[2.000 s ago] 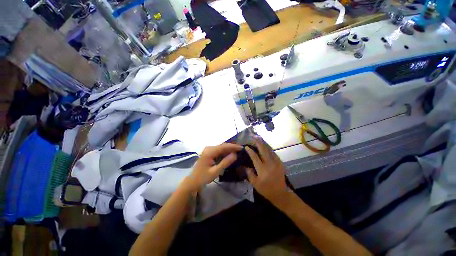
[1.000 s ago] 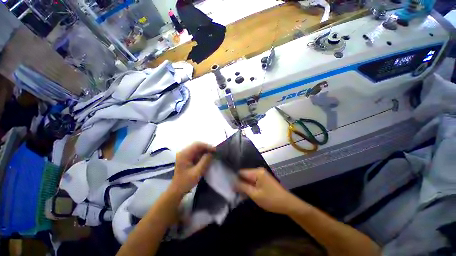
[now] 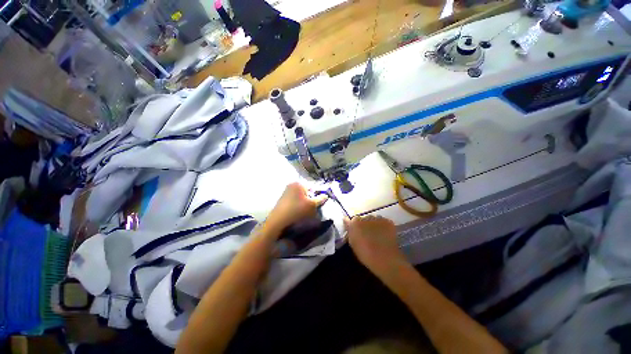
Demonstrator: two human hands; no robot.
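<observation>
The sewing machine (image 3: pixel 443 114) has its presser foot and needle (image 3: pixel 331 181) just beyond my hands. My left hand (image 3: pixel 296 206) is closed on the edge of the work piece at the left, close to the presser foot. My right hand (image 3: pixel 373 238) is closed on its right edge, nearer to me. The work piece (image 3: pixel 304 247) is grey and black cloth; a narrow dark edge runs between my hands by the needle. Its lower part hangs over the table's front edge, and my left forearm hides some of it.
Scissors (image 3: pixel 423 189) with yellow and green loops lie right of the needle. Heaped light grey cloth (image 3: pixel 159 159) lies at left, more grey cloth (image 3: pixel 553 276) at right. A black piece (image 3: pixel 271 38) lies on the brown surface. Blue basket (image 3: pixel 21 269) at far left.
The cloth, spread and turned between my hands a second ago, is now drawn up at the presser foot. My left hand has moved forward and right. The camera view has shifted slightly.
</observation>
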